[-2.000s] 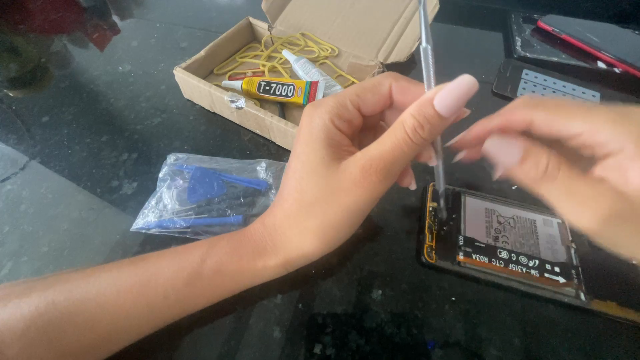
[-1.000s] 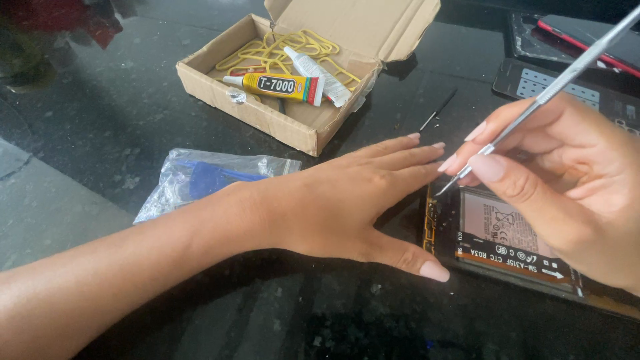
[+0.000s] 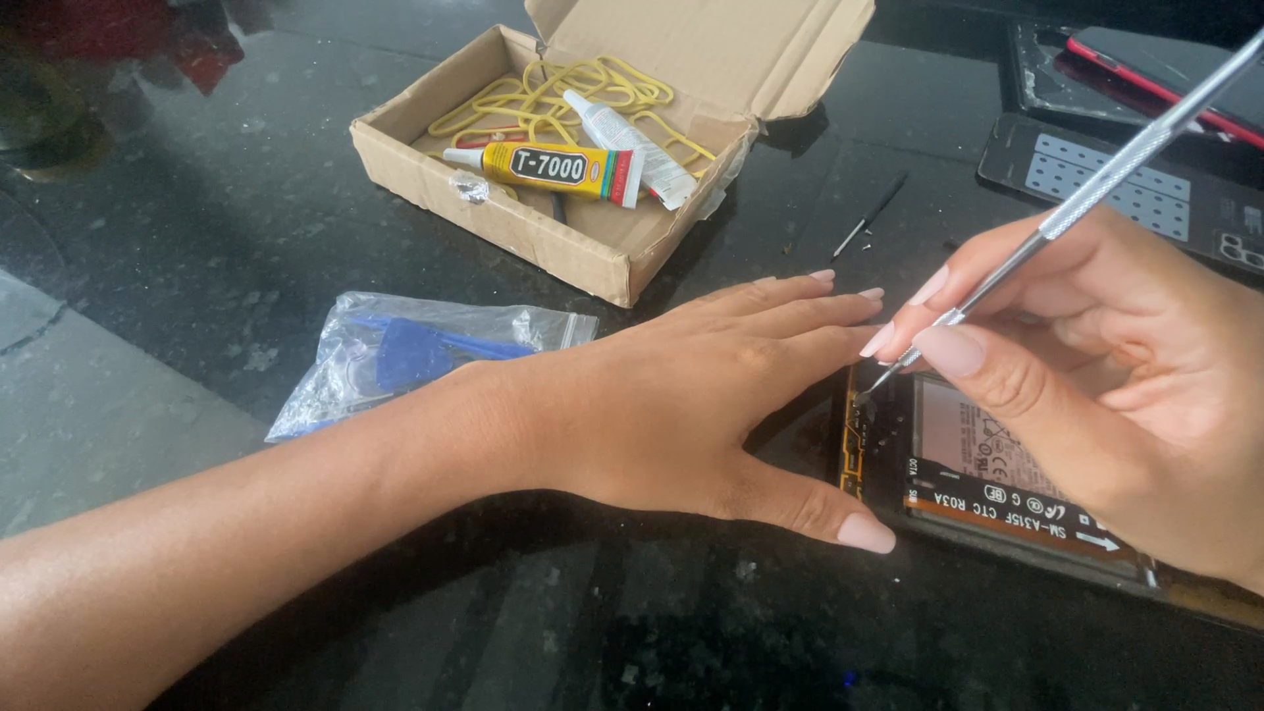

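Observation:
In the head view my right hand (image 3: 1116, 395) grips a slim metal pick tool (image 3: 1076, 207) with a knurled handle, like a pen. Its fine tip points down at the gold-edged board (image 3: 851, 444) at the left end of an opened smartphone. A battery (image 3: 968, 425) and a black and copper flex cable (image 3: 1017, 523) show in the phone, partly hidden by my right hand. My left hand (image 3: 681, 405) lies palm down with its fingers spread and nothing held. Its fingertips and thumb are beside the phone's left end.
An open cardboard box (image 3: 494, 217) holds yellow rubber bands (image 3: 622, 84), a yellow glue tube (image 3: 553, 166) and a white tube (image 3: 632, 148). A plastic bag (image 3: 346, 341) with blue tools lies behind my left wrist. A small thin tool (image 3: 869, 217), a dark phone cover (image 3: 1017, 158) and a red-edged phone (image 3: 1185, 79) lie behind.
Two seconds ago my left hand was raised near the tool; by one second ago it lay flat beside the phone. The tool, earlier upright, now slants in my right hand.

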